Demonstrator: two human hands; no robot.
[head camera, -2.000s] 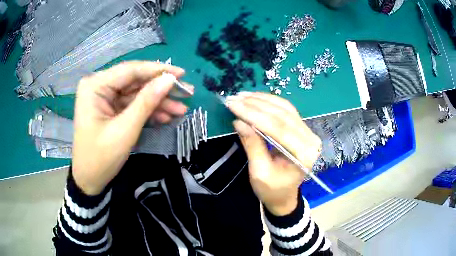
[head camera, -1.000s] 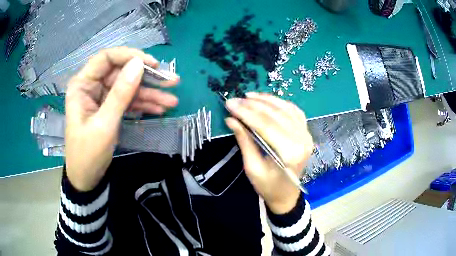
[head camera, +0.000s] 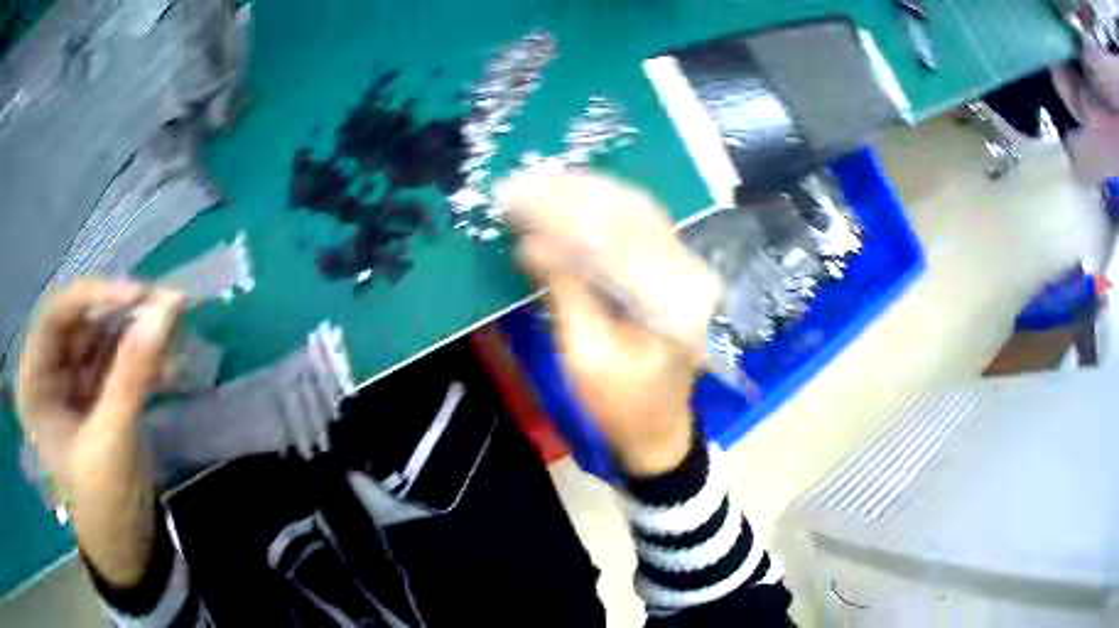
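Note:
The picture is blurred. My left hand (head camera: 104, 399) is at the left with thumb and fingers pinched on a grey mesh band (head camera: 194, 366), whose held end is mostly hidden by the fingers. My right hand (head camera: 620, 307) is closed on slim tweezers (head camera: 626, 292), seen as a faint streak across the palm; their tip is not clear. It is over the table edge, just below the small silver pieces (head camera: 503, 111). A pile of small black inserts (head camera: 380, 172) lies left of them. A fanned stack of bands (head camera: 246, 411) lies by my left hand, silver ends pointing right.
A large band pile (head camera: 86, 147) is at upper left, and one band end (head camera: 221, 270) lies above my left hand. A black and grey card (head camera: 785, 104) lies at the table edge, above a blue bin (head camera: 798, 344) of bands. A red edge (head camera: 528, 399) shows beside it. A pale ribbed surface (head camera: 969, 491) is lower right.
The view has turned and shifted right, so the table things appear further left and tilted. My hands are further apart, and my right hand is nearer the silver pieces and the bin. More red edge shows.

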